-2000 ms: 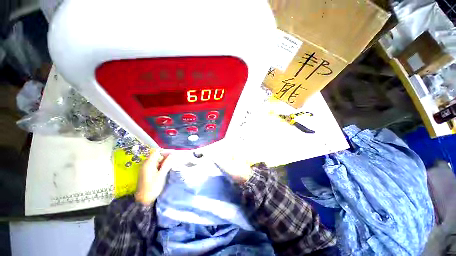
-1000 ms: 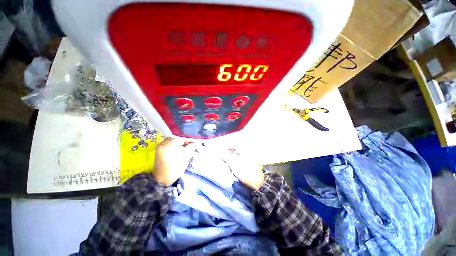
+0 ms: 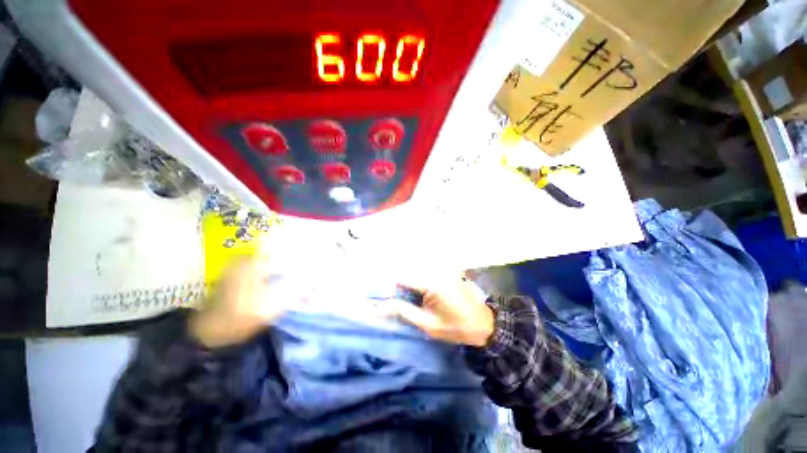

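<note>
A light blue garment [image 3: 345, 354] lies over my lap and the table edge below the button machine [image 3: 327, 106]. The machine's red panel shows 600. My left hand [image 3: 234, 301] is blurred at the garment's left edge; its fingertips are washed out by glare. My right hand [image 3: 451, 310] is at the garment's upper right edge, thumb and fingers bent around the cloth. A small dark spot shows beside its fingertips; I cannot tell what it is. The cloth directly below the machine is overexposed.
Silver button parts [image 3: 239, 226] lie left of the machine, by a yellow patch [image 3: 221, 252]. Clear plastic bags [image 3: 75, 150] are at far left. Yellow-and-black pliers [image 3: 553, 184] and a cardboard carton [image 3: 611, 66] are at right. More blue garments [image 3: 686, 327] hang over a blue bin.
The view has moved closer to the machine panel. My hands have moved farther apart and the garment has come down toward my lap. The display still reads 600.
</note>
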